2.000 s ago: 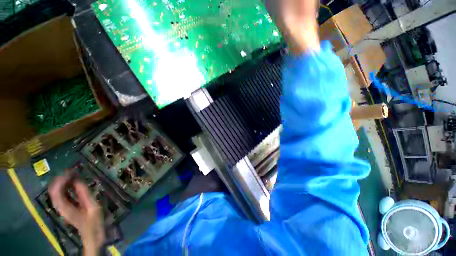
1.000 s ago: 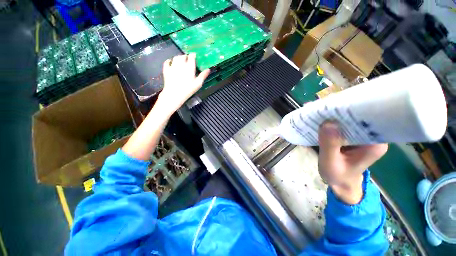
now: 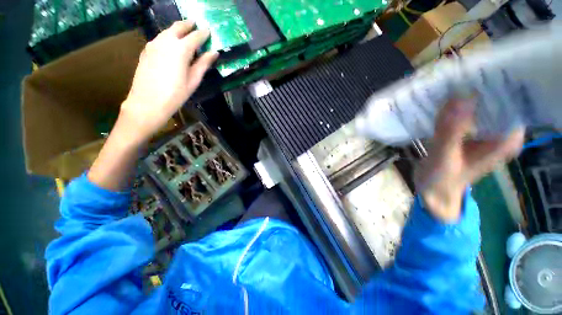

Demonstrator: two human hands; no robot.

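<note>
My left hand is at the left edge of a shiny green board panel at the top of the view. Its fingertips meet the panel's edge, and the thumb is by its near corner; whether it grips is unclear. My right hand, blurred, holds a white labelled squeeze bottle lying nearly level. The nozzle end points left, above the conveyor, and the bottle's base is cut off by the right edge. More green panels are stacked beside the first.
A ribbed black rack crosses the conveyor's end. The silver rail runs toward me. Carrier fixtures lie low at left, near an open cardboard box. A round fan stands at lower right; another box is behind.
Since one second ago, my left hand has moved up and left from the stack's corner to the panel's edge. The view has shifted. The bottle remains in my right hand, now more blurred and further right.
</note>
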